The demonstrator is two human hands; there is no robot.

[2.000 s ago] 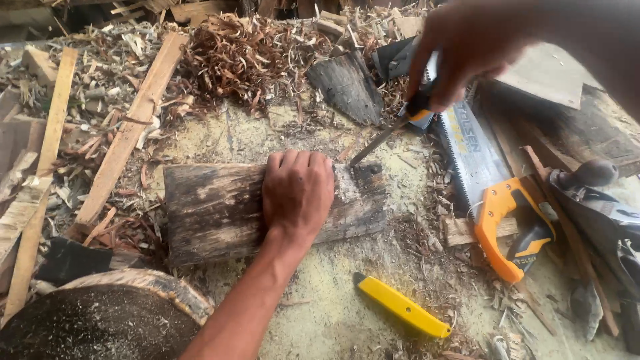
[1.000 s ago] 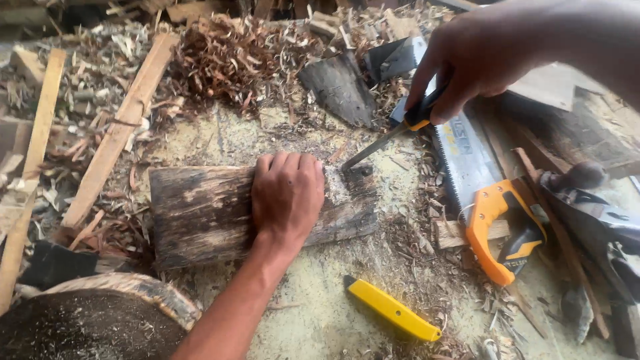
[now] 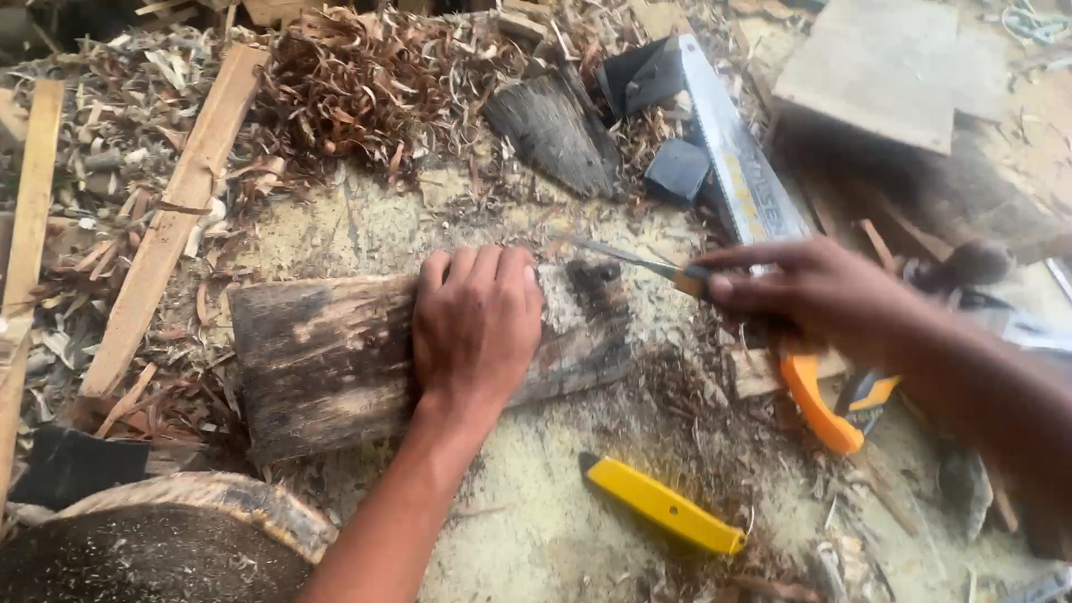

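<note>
My left hand [image 3: 477,327] presses down on a weathered wooden board [image 3: 327,360], its fingers over the far edge. Right of it, my right hand [image 3: 787,280] grips the black and yellow handle of a chisel-like tool [image 3: 624,255]. The blade points left, just above the board's right end, where the wood is scraped pale beside a dark knot; whether it touches is unclear. A yellow utility knife [image 3: 666,507] lies nearer me. Behind my right hand lies a hand saw [image 3: 737,159] with an orange handle, partly hidden by that hand.
Curled shavings [image 3: 352,84] heap at the back. Wooden strips [image 3: 176,222] lie at the left, with a round log section [image 3: 151,544] at the lower left. A dark block [image 3: 677,172] and a grey wood piece [image 3: 553,134] sit behind the board. A hand plane [image 3: 971,268] is partly hidden at right.
My right hand has come down and toward me from above the saw blade, turning the tool from a steep slant to nearly level. The left hand stays on the board.
</note>
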